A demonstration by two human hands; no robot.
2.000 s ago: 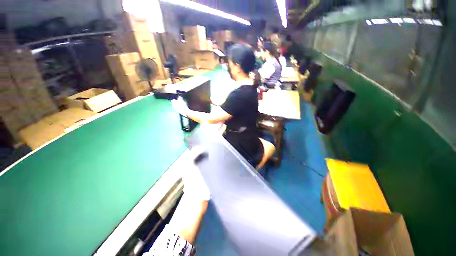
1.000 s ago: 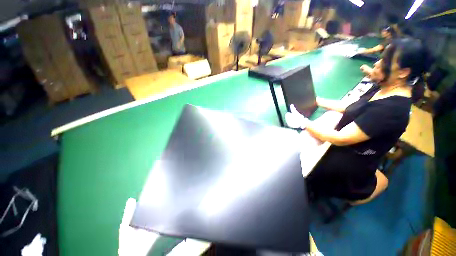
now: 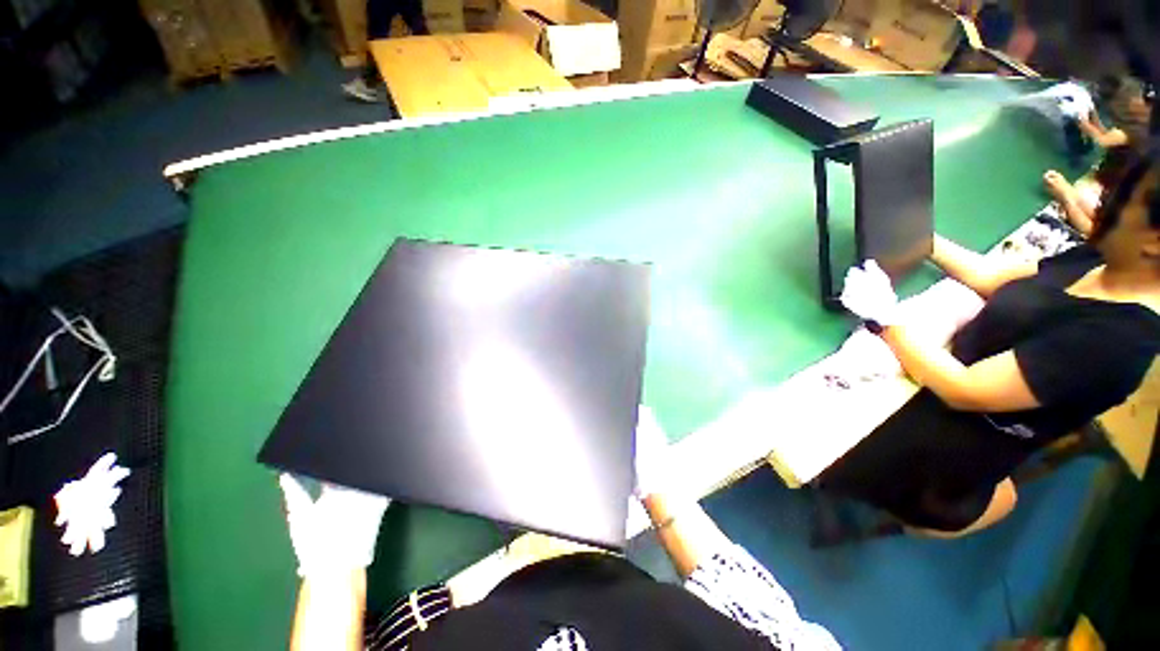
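Observation:
A wide, flat black housing (image 3: 477, 382) lies over the near end of the green belt, smooth face up, its near edge close to my body. My left hand (image 3: 333, 524), in a white glove, holds its near left edge, with the fingertips partly under it. My right hand (image 3: 649, 460), also white-gloved, is at its right edge, mostly hidden behind the housing. I cannot tell if the housing rests fully on the belt.
A neighbouring worker (image 3: 1018, 369) on the right holds an upright black frame (image 3: 893, 204) on the belt (image 3: 509, 178). Another black housing (image 3: 812, 107) lies beyond. On the left, a black mat (image 3: 127, 286) bears white gloves (image 3: 92, 504), a white cord (image 3: 92, 341) and a yellow item (image 3: 14, 556).
The housing has come down lower and flatter over the belt, and both hands have moved with it. The view has turned down and left. A further housing shows beyond the neighbour's frame.

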